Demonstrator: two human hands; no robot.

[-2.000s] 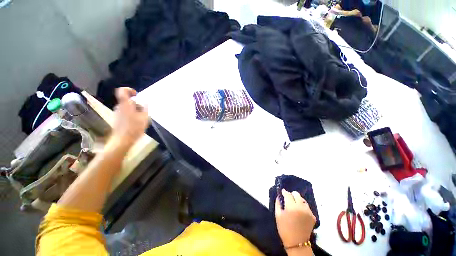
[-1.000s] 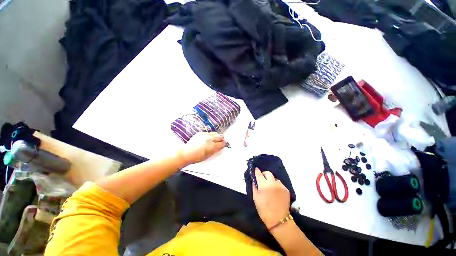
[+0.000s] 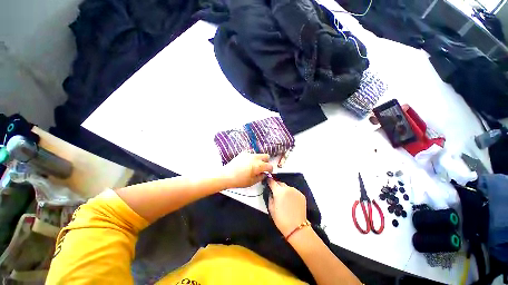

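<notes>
The black garment (image 3: 297, 183) lies at the table's front edge and hangs toward the lap. My right hand (image 3: 287, 205) pinches its dark edge. My left hand (image 3: 249, 169) is at the same edge, its fingertips pinched together and almost touching my right fingertips. They seem to hold a needle, which is too small to see clearly. A dark thread (image 3: 240, 194) curves below my left hand. A small tool (image 3: 284, 158) lies just beyond the hands, partly hidden by them.
A striped bundle (image 3: 253, 139) lies behind my left hand. A black garment pile (image 3: 289, 55) stands beyond it. At right are red-handled scissors (image 3: 367, 210), loose black buttons (image 3: 394, 195), thread cones (image 3: 434, 232), a phone (image 3: 395, 123) and a red pouch (image 3: 419, 145). A wooden side stand (image 3: 83, 167) is at left.
My left hand has come in from far left to the garment's edge beside my right hand. My right hand still holds the cloth. The view has shifted.
</notes>
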